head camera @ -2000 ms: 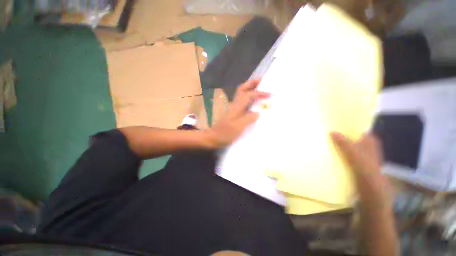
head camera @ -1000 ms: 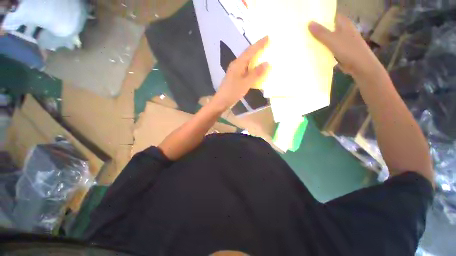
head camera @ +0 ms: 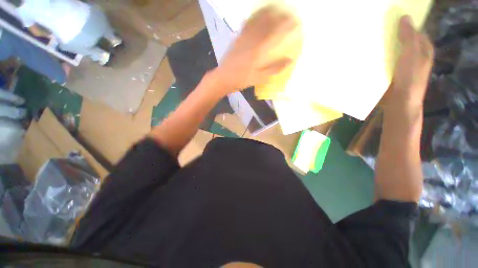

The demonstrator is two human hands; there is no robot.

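Several pale yellow sheets [head camera: 335,63] lie fanned out over a white printed carton [head camera: 242,107] in front of me, very bright and washed out. My left hand [head camera: 259,49] is blurred over the left edge of the sheets, fingers spread; whether it grips a sheet is unclear. My right hand [head camera: 414,57] holds the right edge of the sheets, thumb on top. The sheets cover most of the carton; only its left side and lower corner show.
A small green basket [head camera: 311,152] with pale pieces stands on the green floor below the sheets. Film-wrapped goods [head camera: 451,172] are at the right. Cardboard [head camera: 112,125] covers floor at the left, beside a clear-wrapped bundle [head camera: 60,193]. A person in light clothing [head camera: 73,26] is at the upper left.
The sheets have spread wider and to the right, with my right hand at their edge. The carton's picture is more covered. The green basket shows more fully.
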